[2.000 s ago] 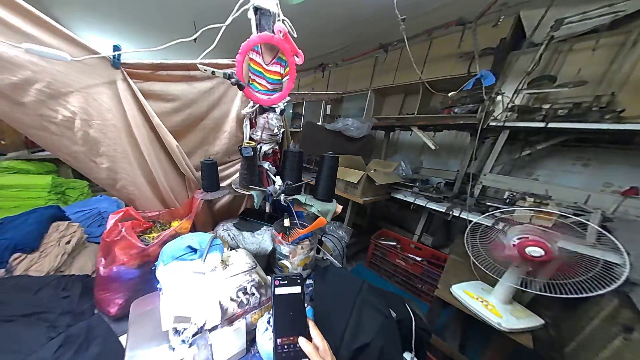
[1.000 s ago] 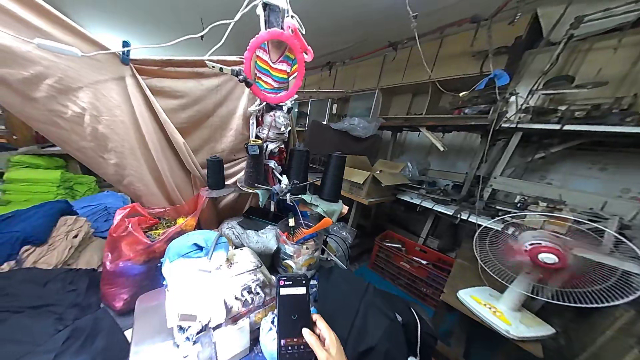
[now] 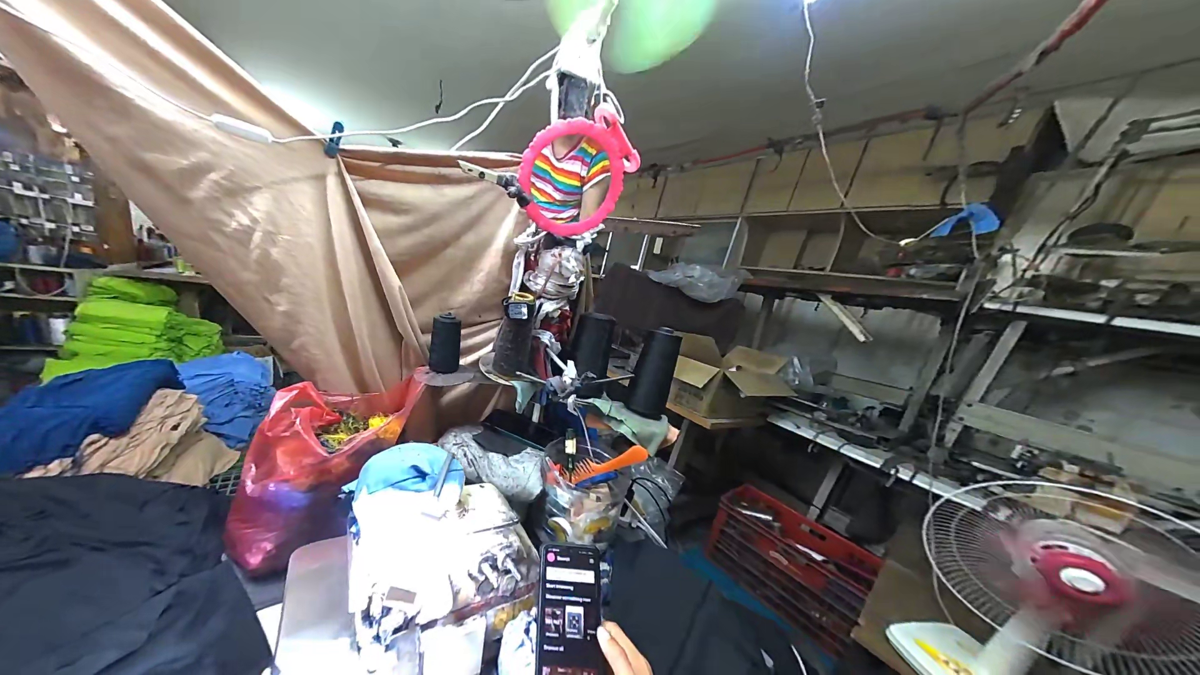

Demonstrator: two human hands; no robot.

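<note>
A black smartphone (image 3: 569, 609) stands nearly upright at the bottom centre, its lit screen facing me. At its lower right edge is my right hand (image 3: 623, 652), a finger or thumb against the side; the rest of the grip is cut off by the frame. My left hand is out of view. Just left of the phone is a sewing machine (image 3: 441, 562), partly covered by white material, with a light blue cloth (image 3: 408, 469) on top. Behind the phone, a clear container (image 3: 581, 511) holds an orange comb (image 3: 609, 464). Black thread cones (image 3: 653, 370) stand farther back.
A red plastic bag (image 3: 291, 487) and dark cloth (image 3: 112, 572) lie left, with folded green fabric (image 3: 141, 323) beyond. On the right are a fan (image 3: 1078, 577), a red crate (image 3: 787, 572), an open cardboard box (image 3: 722, 380) and cluttered shelves (image 3: 872, 281). A pink ring-framed mirror (image 3: 572, 178) hangs centrally.
The phone's screen has gone from mostly dark to showing text and small pictures. My right hand sits a little lower against the phone's edge than one second ago. The view has tilted up slightly.
</note>
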